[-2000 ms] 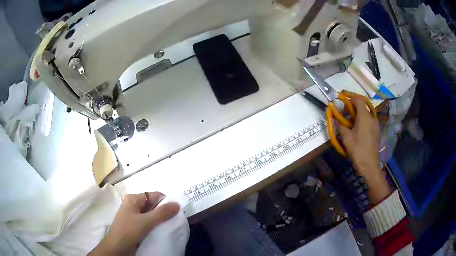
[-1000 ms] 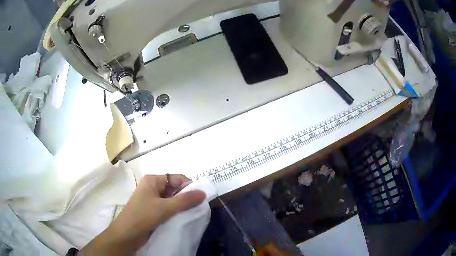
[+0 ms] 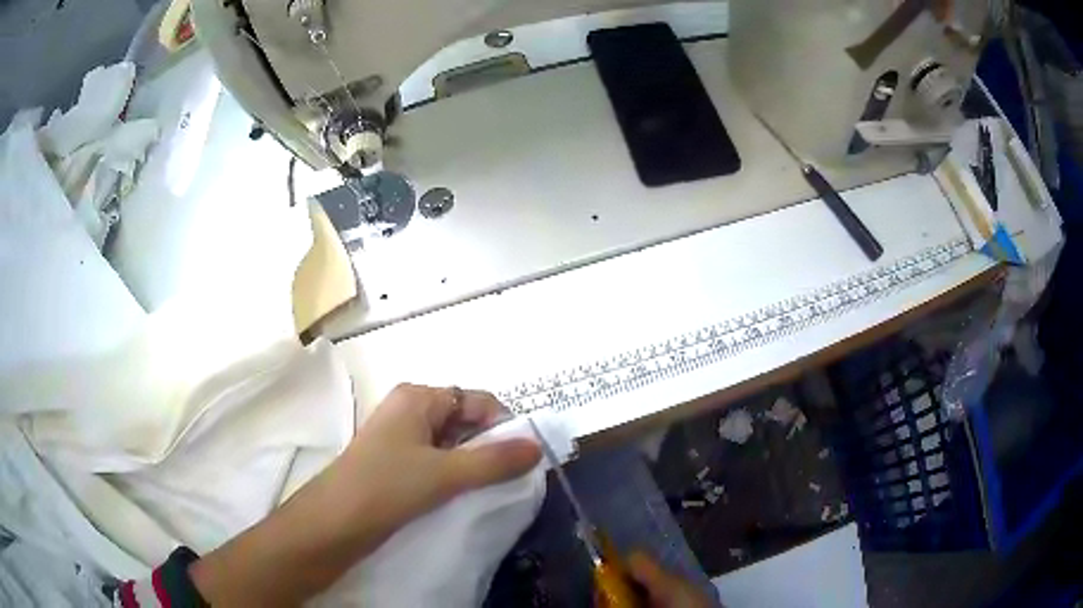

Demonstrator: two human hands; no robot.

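My left hand (image 3: 439, 445) pinches white fabric (image 3: 445, 546) between thumb and fingers at the table's front edge; the cloth hangs below. My right hand (image 3: 665, 588), partly cut off by the bottom edge, holds the scissors (image 3: 606, 564) by their orange-yellow handles. The blades point up and touch or nearly touch the fabric edge beside my left fingertips; whether they are cutting is unclear. More cream-white cloth (image 3: 226, 439) lies heaped at the left, partly behind my left forearm.
The sewing machine (image 3: 475, 30) stands behind, its needle area above the needle plate (image 3: 386, 204). A cream curved piece (image 3: 324, 279), a black smartphone (image 3: 665, 107), a thin dark tool (image 3: 843, 214) and a ruler strip (image 3: 713, 339) lie around the bed. A blue basket (image 3: 914, 445) is below right.
My right hand has carried the scissors from the table's right side down to the fabric at my left hand. The view has shifted, so the machine and table appear higher and further right.
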